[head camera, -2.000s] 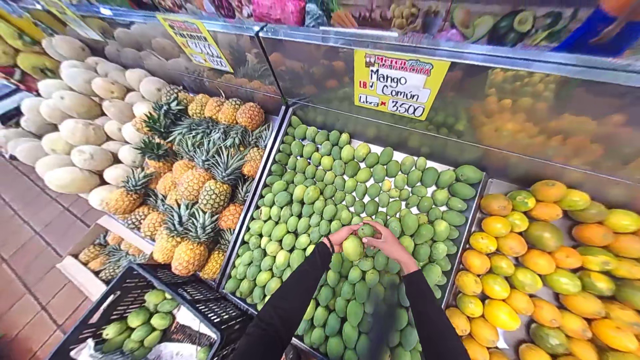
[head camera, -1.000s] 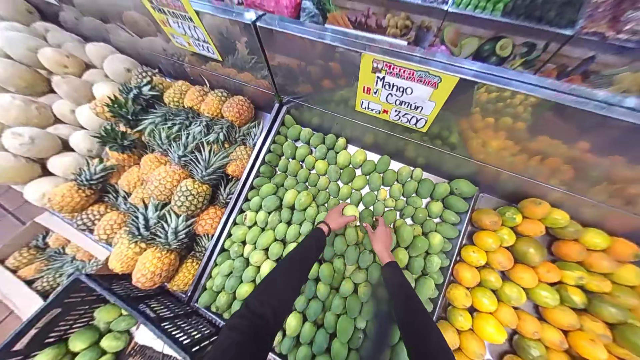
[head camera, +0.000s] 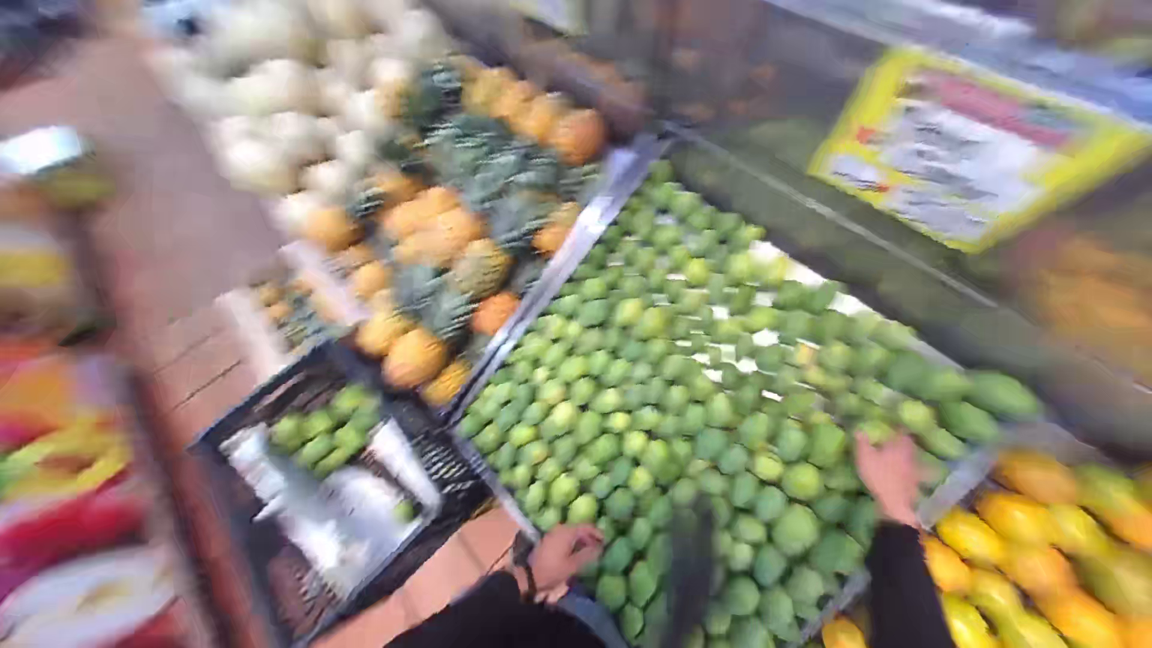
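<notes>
Green mangoes (head camera: 630, 396) fill a metal-edged display bin, with white lining showing through gaps toward the back. My right hand (head camera: 889, 472) rests on the mangoes near the bin's right edge; whether its fingers hold one is too blurred to tell. Close to the near left corner, my left hand (head camera: 560, 560), a dark band at its wrist, is over the mangoes' edge with its fingers curled. No mango shows in it, but blur hides the inside of the fingers. A black plastic crate (head camera: 324, 360) at the lower left holds more green mangoes (head camera: 328, 432) and white lining.
Pineapples (head camera: 432, 225) and pale melons (head camera: 279, 90) lie left of the bin, yellow-orange fruits (head camera: 1035, 540) to its right. A metal divider (head camera: 576, 243) borders the pineapples. Behind stands a panel with a yellow-edged price sign (head camera: 981, 144). Other produce (head camera: 63, 486) is at far left.
My hands, close together over the middle of the mangoes before, are now wide apart: left at the near left corner, right near the right edge. The view has swung left and is blurred.
</notes>
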